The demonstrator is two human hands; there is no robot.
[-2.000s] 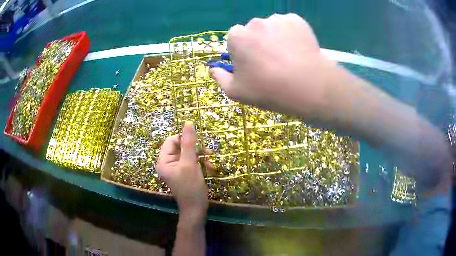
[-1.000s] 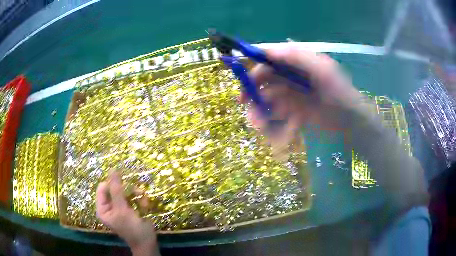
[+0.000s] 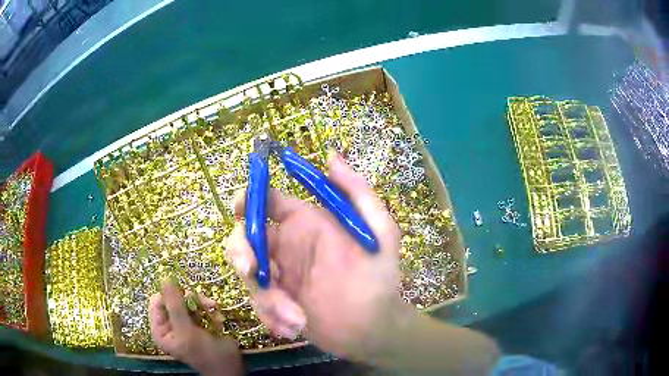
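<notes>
My right hand (image 3: pixel 323 257) holds blue-handled side cutters (image 3: pixel 257 213), palm up, over the middle of the cardboard box. Their handles are spread and their short grey jaws point up and away, over a gold parts frame (image 3: pixel 209 172). My left hand (image 3: pixel 183 327) pinches the near part of that frame between thumb and fingers, low over the box's near left side. The frame slants over the box's left half, with small gold parts along its far edge. The cardboard box (image 3: pixel 411 117) is full of mixed gold and silver parts. Whether the jaws touch the frame I cannot tell.
A stack of gold frames (image 3: pixel 572 172) lies at the right, with silver frames (image 3: pixel 649 110) beyond it. Stray silver parts (image 3: pixel 508 211) lie between box and stack. A dense gold stack (image 3: pixel 77 286) and a red bin (image 3: pixel 37 235) are at the left. A pale strip crosses behind the box.
My right hand has moved down and left from the frame's far right corner and turned palm up, cutters still held. The view has shifted, showing the right gold stack fully. My left hand still holds the frame.
</notes>
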